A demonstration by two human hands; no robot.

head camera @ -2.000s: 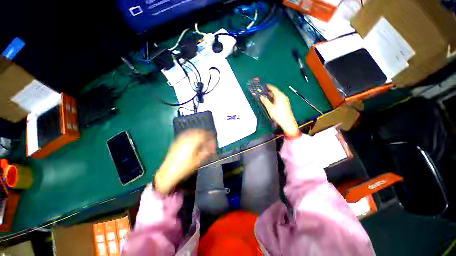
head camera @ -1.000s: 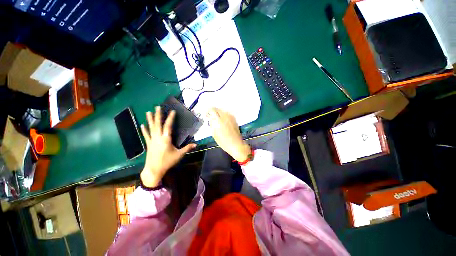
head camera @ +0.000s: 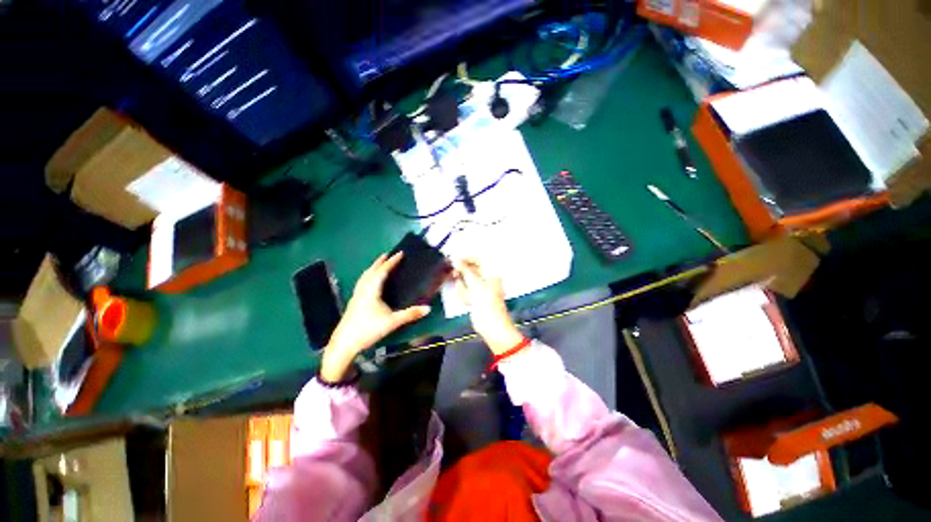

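Observation:
A black set-top box (head camera: 417,271) lies at the front edge of the white sheet (head camera: 536,245). My left hand (head camera: 366,312) holds its left side, thumb along the near edge. My right hand (head camera: 484,302) is at the box's right edge, fingertips together; whether they hold a cable end or small piece is hidden. A thin black cable (head camera: 464,192) runs over the sheet behind the box. The black remote control (head camera: 589,215) lies right of the sheet, touched by neither hand.
A smartphone (head camera: 317,303) lies left of my left hand. Open retail boxes with black units stand at right (head camera: 804,161) and left (head camera: 197,245). A pen (head camera: 677,142), an orange round item (head camera: 125,319) and blue cables (head camera: 572,63) are on the bench. Screens (head camera: 230,76) stand behind.
Since two seconds ago, my right hand has left the remote and moved to the box's edge. The box has turned. My left hand now holds its side, where a second ago its fingers were spread.

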